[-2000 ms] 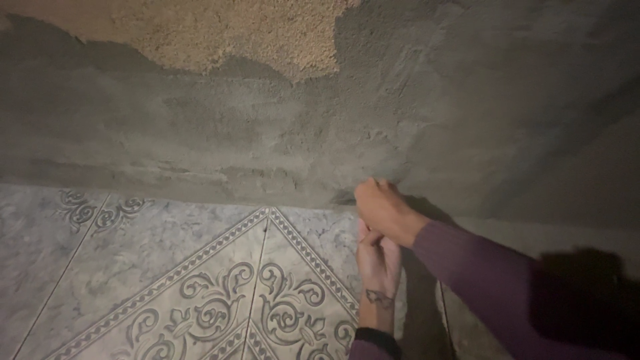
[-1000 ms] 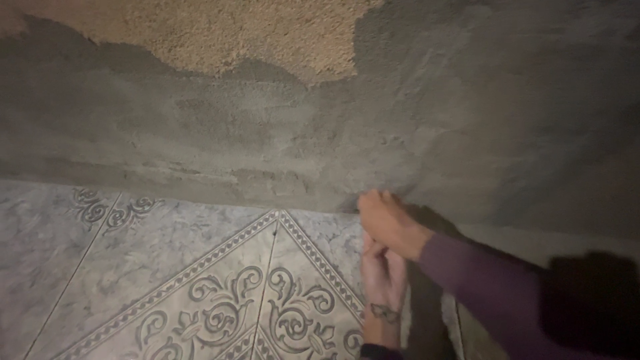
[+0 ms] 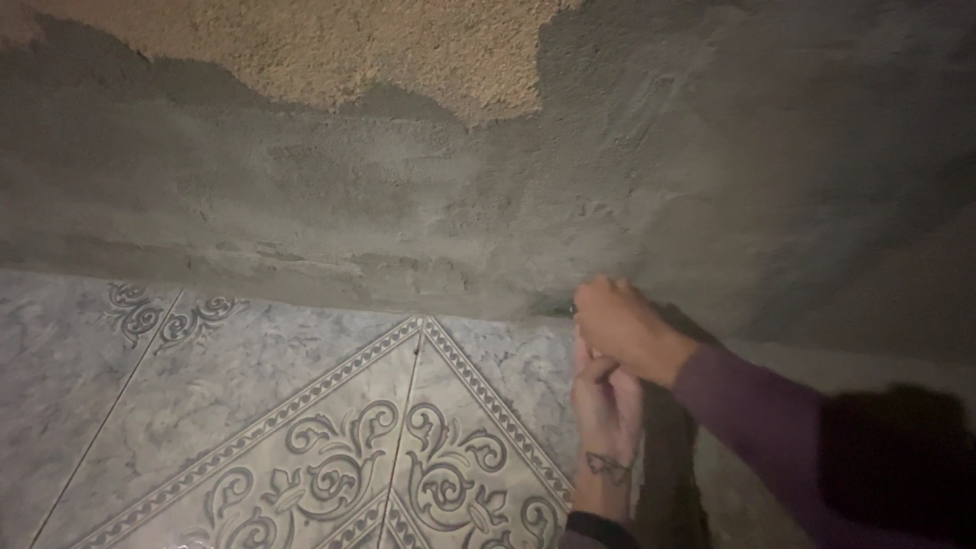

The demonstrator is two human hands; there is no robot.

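My right hand (image 3: 629, 328), in a purple sleeve, is closed in a fist where the grey plastered wall (image 3: 320, 183) meets the patterned floor tiles (image 3: 343, 457). A small dark end of something shows at its left side, too little to name. Just below, my left hand (image 3: 608, 400), with a marked wrist and a dark cuff, reaches up from the bottom edge. Its upper fingers are hidden behind the right hand, so its hold cannot be told.
Rough tan render (image 3: 381, 53) shows above the ragged edge of the grey plaster. Grout lines cross the scroll-patterned tiles. Dark shadows of the arms fall on the floor and wall at the right.
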